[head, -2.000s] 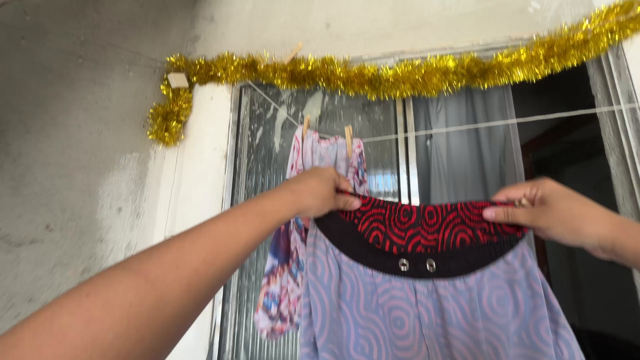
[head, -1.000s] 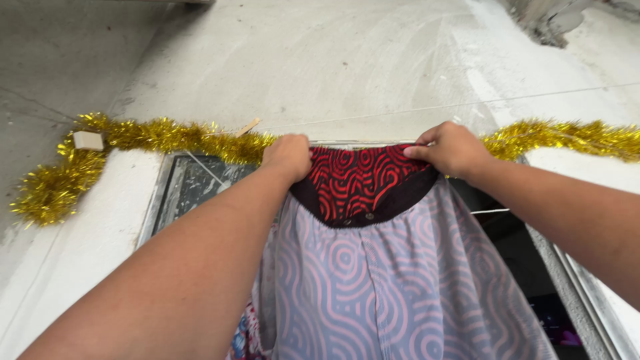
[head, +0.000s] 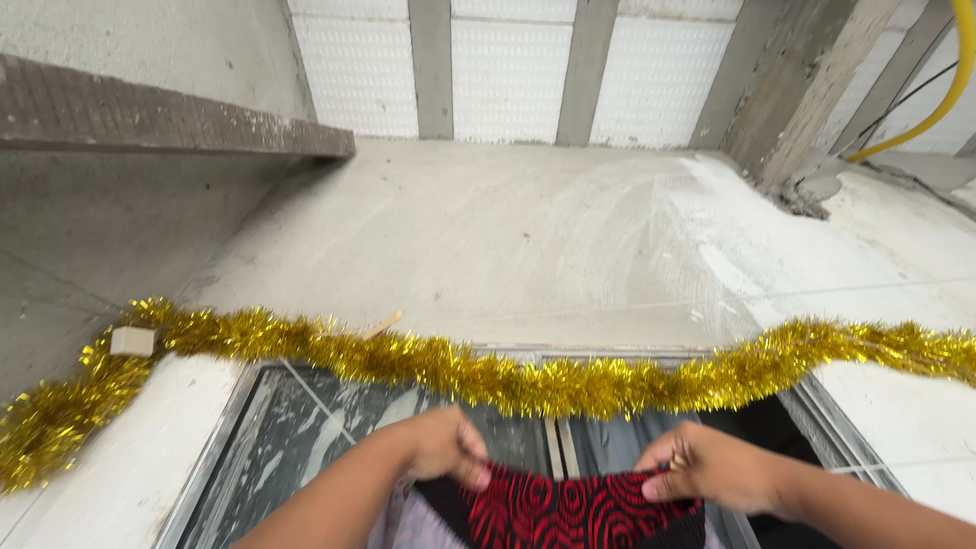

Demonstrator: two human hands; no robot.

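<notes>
Low in the head view, a garment (head: 568, 507) with a black waistband, a red swirl pattern inside and pale patterned fabric below is stretched between my hands. My left hand (head: 446, 450) pinches the left end of the waistband between thumb and fingers. The right end is pinched by my right hand (head: 690, 469), which has a ring on a finger. Most of the garment is cut off by the bottom edge of the view.
Gold tinsel garland (head: 610, 387) runs across the wall above a window with a metal frame (head: 206, 457). A wooden clothespin (head: 383, 325) sits by the tinsel. A thin line crosses the window. A dark beam (head: 175, 118) juts in at upper left; a yellow hose (head: 942, 107) hangs at upper right.
The view has tilted up strongly, bringing in the ceiling. Both hands keep their hold on the waistband, which now sits below the tinsel in view; a second ago it overlapped the tinsel line.
</notes>
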